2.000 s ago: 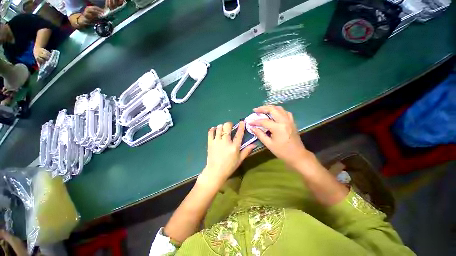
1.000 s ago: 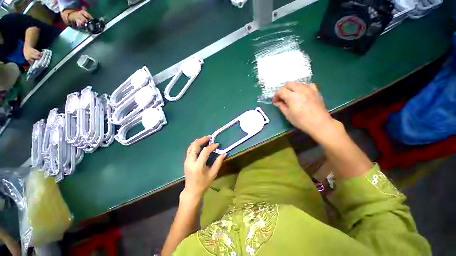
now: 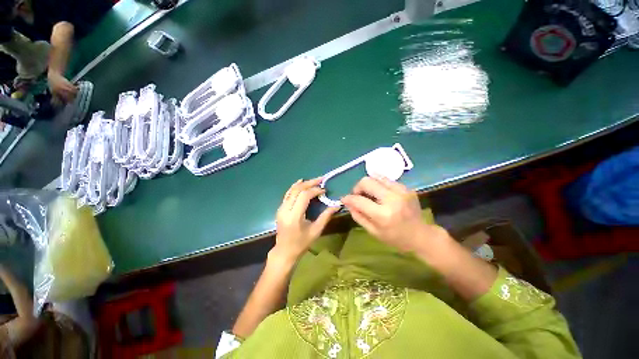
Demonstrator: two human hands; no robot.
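A white plastic housing, a long open oval with a round disc at its right end, lies tilted at the bench's front edge. My left hand grips its rounded left end between thumb and fingers. My right hand is at its lower side, fingertips pinched together near the left end. Whether a thin strip is between those fingertips cannot be made out. A pile of pale, shiny strips lies on the green bench beyond my right hand.
Stacked housings and a denser heap lie left. A single housing lies by the pale rail. A black fan-like square is far right, a clear bag with yellow contents at left. A person's hand is upper left.
My right hand has come back from the strip pile to the housing. My left hand still holds the housing's left end. The view has shifted, moving the bench items in the picture.
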